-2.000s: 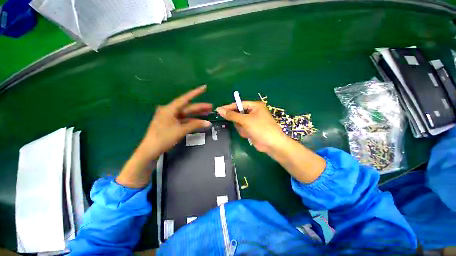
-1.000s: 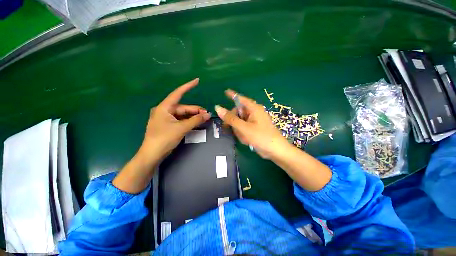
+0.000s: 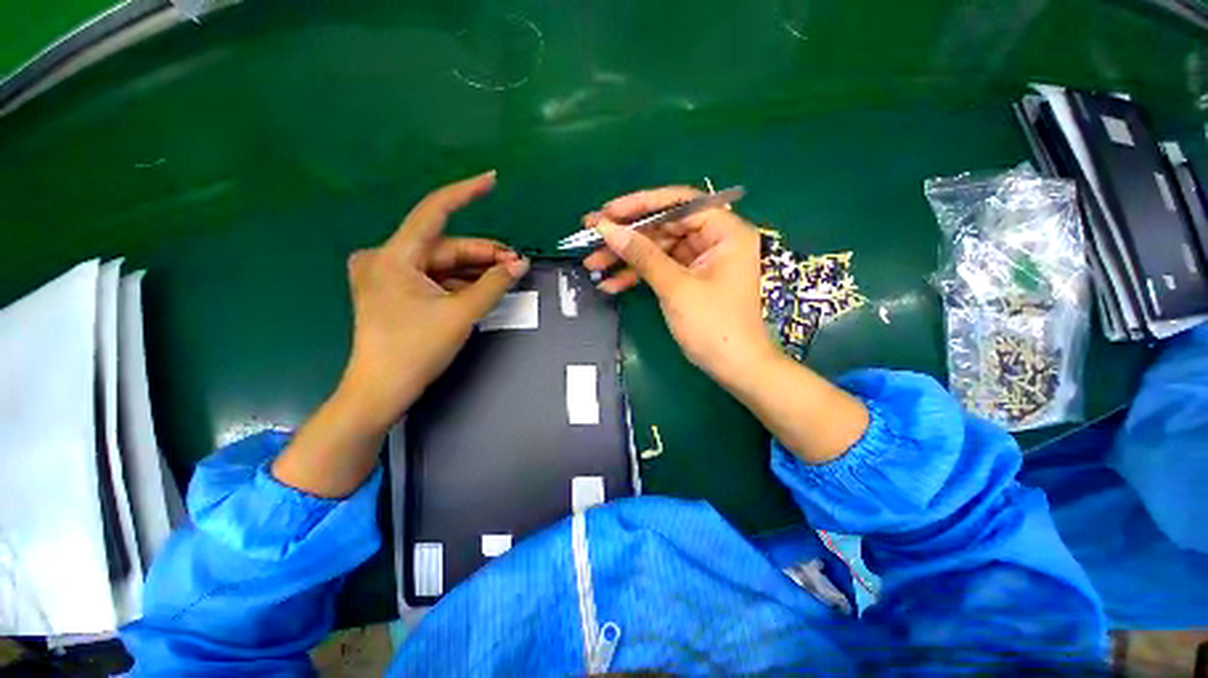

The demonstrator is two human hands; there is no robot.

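Observation:
A flat black tablet back cover [image 3: 510, 411] with white patches lies in front of me, its lower end hidden by my smock. My left hand [image 3: 424, 298] is at its upper edge, thumb and forefinger pinched together on a tiny dark part too small to make out. My right hand [image 3: 689, 278] holds grey metal tweezers [image 3: 662, 219], their tips pointing left just above the cover's upper right corner. A loose pile of small gold and black flex cables [image 3: 805, 291] lies right of my right hand.
A clear plastic parts bag [image 3: 1013, 291] lies to the right, beside a stack of black covers with white sheets [image 3: 1126, 199]. White interleaf sheets [image 3: 47, 450] stand at the left. One loose flex cable [image 3: 651, 444] lies right of the cover. Another person's blue sleeve shows at the right edge.
The tweezers have turned from lying back in my right hand to pointing left at the cover's corner. My left hand stays at the upper edge. The whole view has shifted a little.

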